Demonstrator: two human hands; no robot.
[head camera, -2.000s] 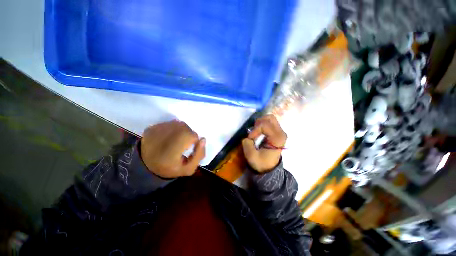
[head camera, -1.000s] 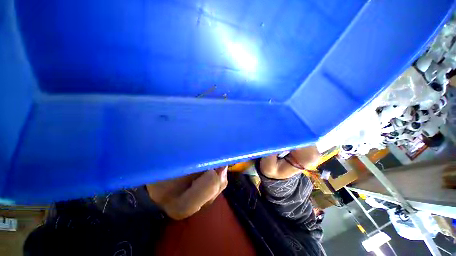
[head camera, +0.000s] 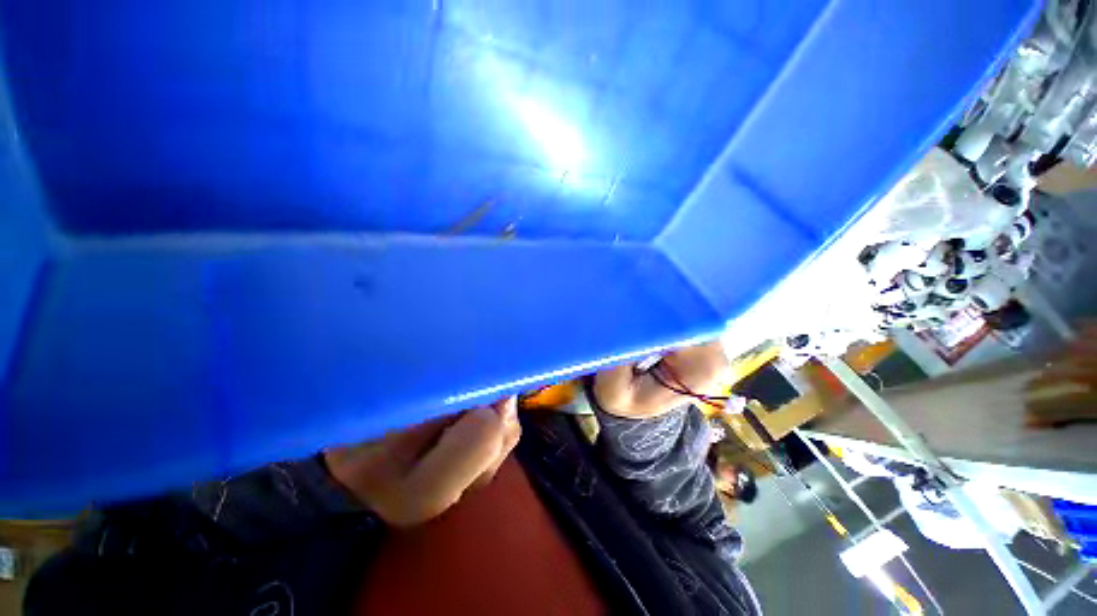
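My right hand (head camera: 668, 380) is closed around a small light part (head camera: 651, 361) with thin red and black wires (head camera: 683, 388) trailing from it to the right. My left hand (head camera: 436, 467) is to the left with its fingers bent and fingertips together. Anything in its fingertips is too small or hidden to tell. A large blue plastic tray (head camera: 361, 315) fills the upper view, and its near rim hides part of both hands. A few tiny slivers (head camera: 473, 219) lie inside it.
White rounded camera housings (head camera: 956, 271) are heaped at the right, beside a clear poly bag (head camera: 932, 205). A cardboard box (head camera: 800, 403) and pale metal frame bars (head camera: 884, 403) are below right. A person's dark-haired head (head camera: 736, 484) shows near the right sleeve.
The head view has swung much closer to the blue tray, which now covers the white bench sheet and partly hides both hands. My right hand still holds the wired part.
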